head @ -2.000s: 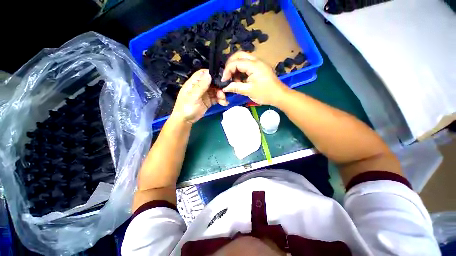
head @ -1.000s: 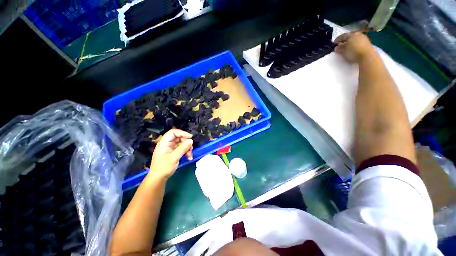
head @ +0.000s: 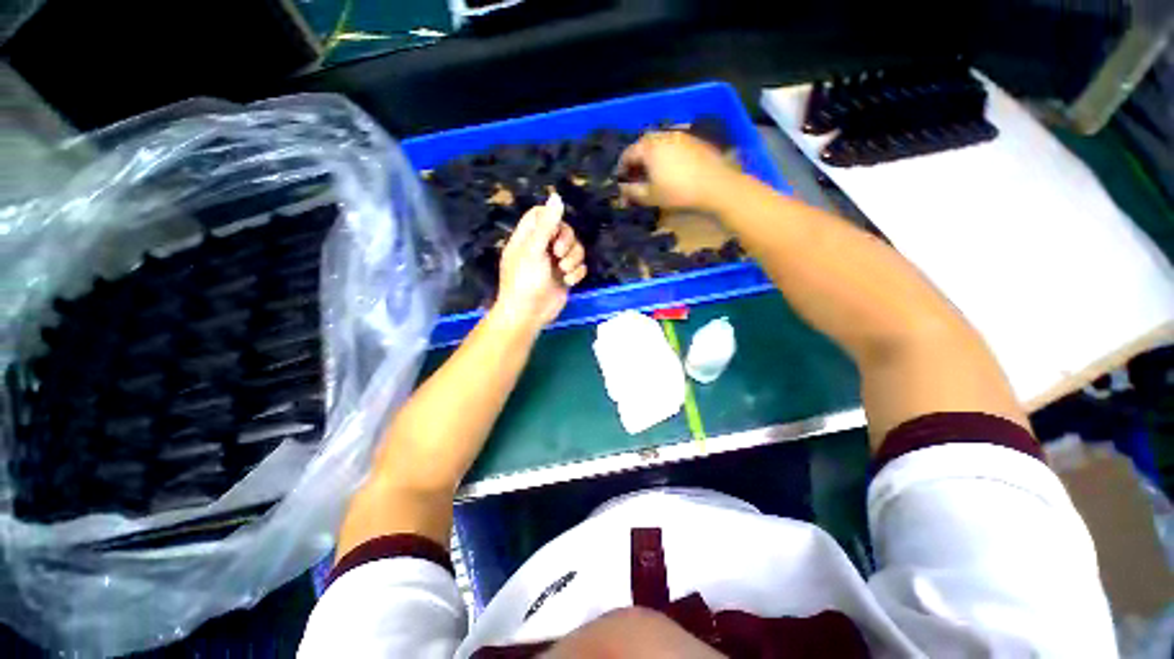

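Observation:
A blue plastic tray (head: 586,305) holds many small black pieces (head: 612,232) on a cardboard layer. My right hand (head: 676,170) is over the tray's right part, fingers bent down at the pieces; whether it grips one cannot be told. My left hand (head: 542,263) is over the tray's front edge, fingers curled and thumb up; I cannot see whether anything is in it. A white pad (head: 640,372) and a small whitish bottle (head: 709,350) are on the green mat, with a yellow-green strip (head: 691,409) between them.
At the left, a clear plastic bag (head: 373,277) surrounds rows of black parts (head: 180,361). At the right, black parts (head: 901,119) are set in rows at the far end of a white sheet (head: 991,245). The metal bench edge (head: 773,431) runs in front of me.
My right hand has moved from the row of black parts on the white sheet back to the tray. My left hand stays near the tray's front edge. The view has shifted.

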